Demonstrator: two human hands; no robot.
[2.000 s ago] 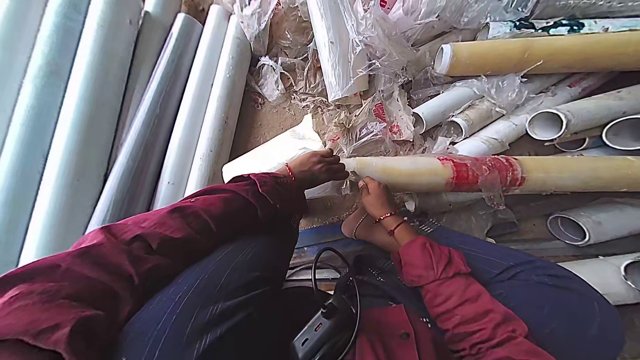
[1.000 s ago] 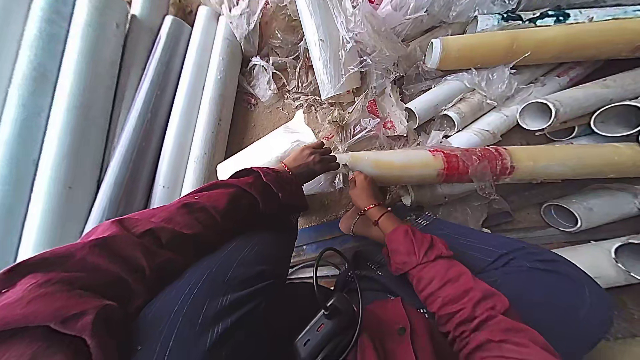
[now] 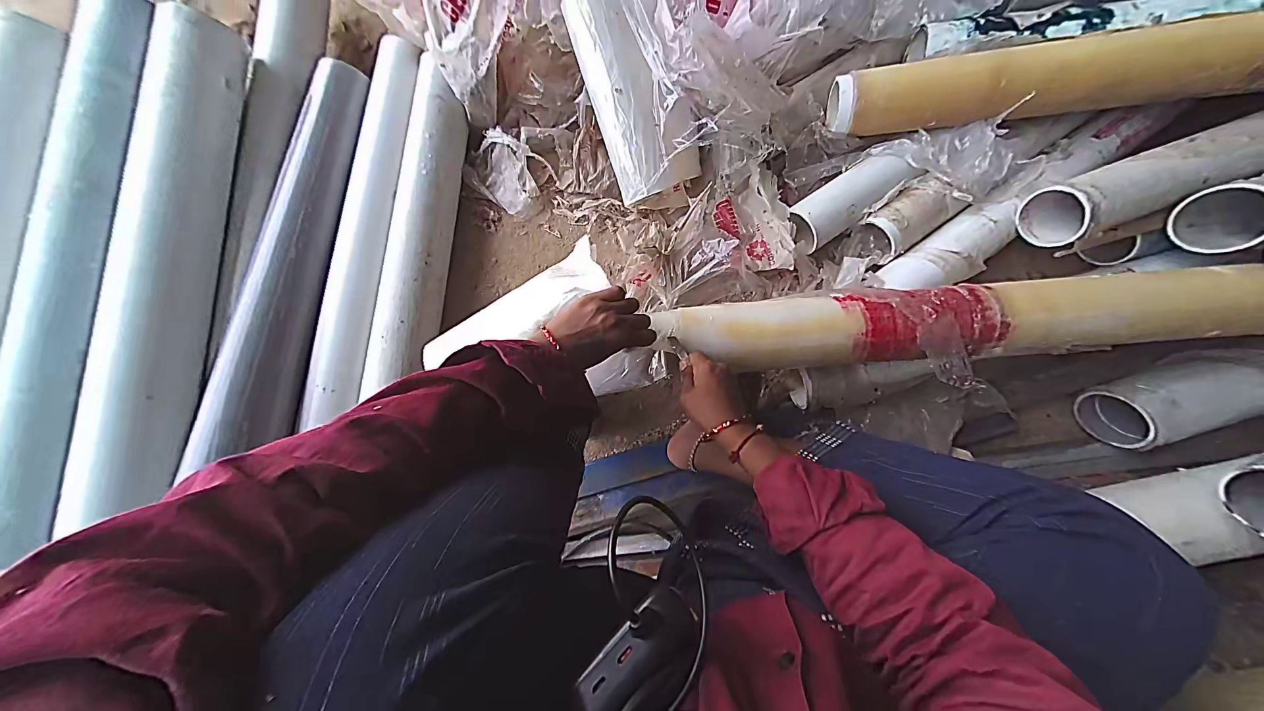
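A yellowish roll (image 3: 790,333), tube-shaped and bearing a red printed band of film, lies across the right side with its left end between my hands. My left hand (image 3: 600,326) is at that end from the left, its fingers curled at the edge; what they pinch is too small to tell. Just below the same end, my right hand (image 3: 709,390) has thumb and fingers together at the rim, and whether they hold film is not clear. A white roll or sheet (image 3: 518,311) lies under and behind my left hand. Crumpled clear plastic film (image 3: 691,262) is heaped behind the roll's end.
Several long white and grey rolls (image 3: 163,247) lie side by side at the left. At the right are another yellow roll (image 3: 1047,74) and several hollow tubes (image 3: 1145,183). A wrapped white roll (image 3: 632,99) stands out at the top middle. A black device with a cable (image 3: 642,647) rests at my lap.
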